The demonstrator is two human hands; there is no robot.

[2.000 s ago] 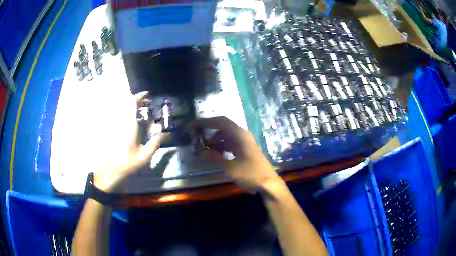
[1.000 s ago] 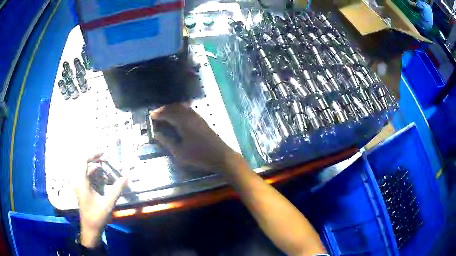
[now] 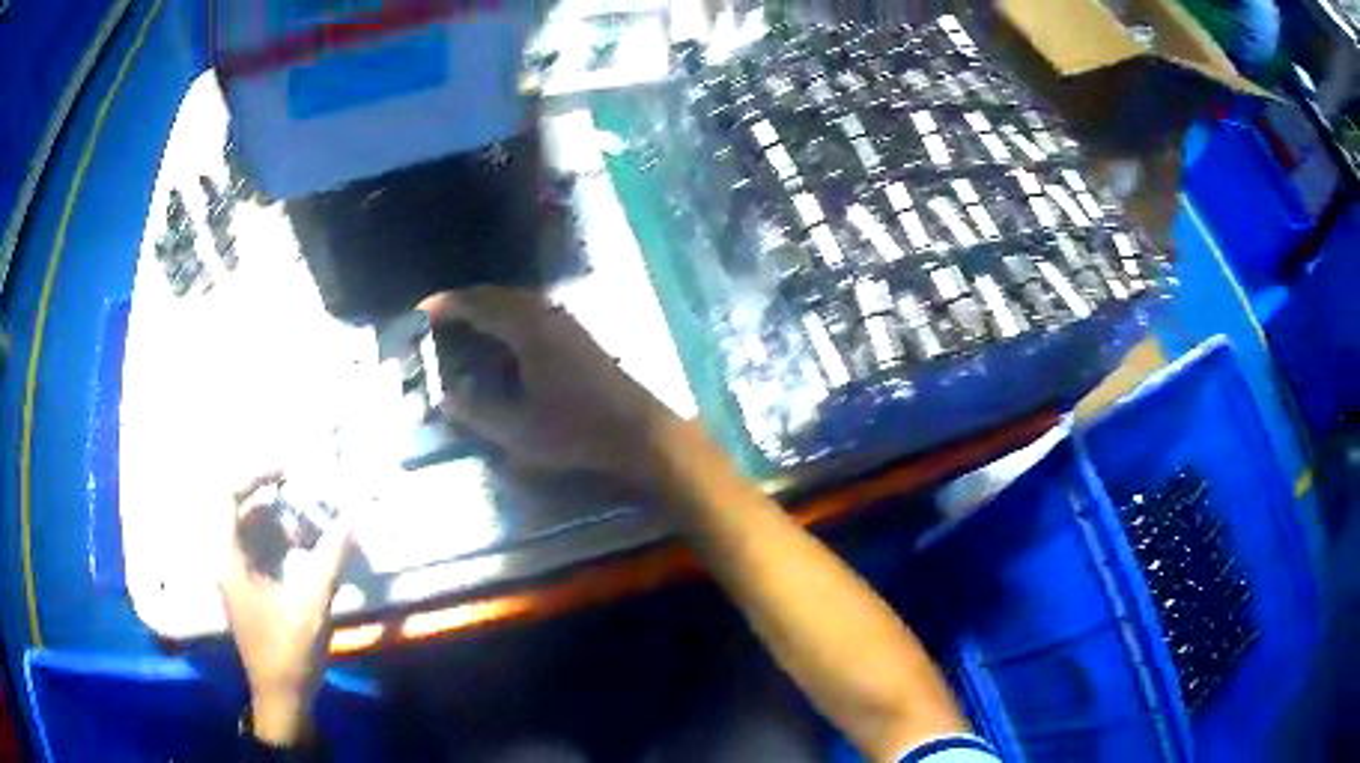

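My right hand (image 3: 545, 388) reaches to the fixture (image 3: 415, 373) under the dark head (image 3: 433, 231). Its fingertips close on an upright silver metal part (image 3: 433, 362) there; the palm hides much of the fixture. My left hand (image 3: 284, 596) is low over the plate's near left, its fingers curled around a small dark and silver metal part (image 3: 304, 525), blurred by glare. The white perforated plate (image 3: 224, 403) lies under both hands.
A plastic-lined tray of silver parts (image 3: 940, 224) lies right of a green strip (image 3: 656, 239). Standing parts (image 3: 194, 231) are at the far left. A carton (image 3: 373, 90) sits on the head. Blue bins (image 3: 1163, 552) flank the orange bench edge (image 3: 448, 614). An open cardboard carton (image 3: 1111, 45) is behind.
Since two seconds ago, my left hand has moved from the fixture to the near left, and my right hand has moved in to the fixture. In the last second both hands have stayed nearly in place.
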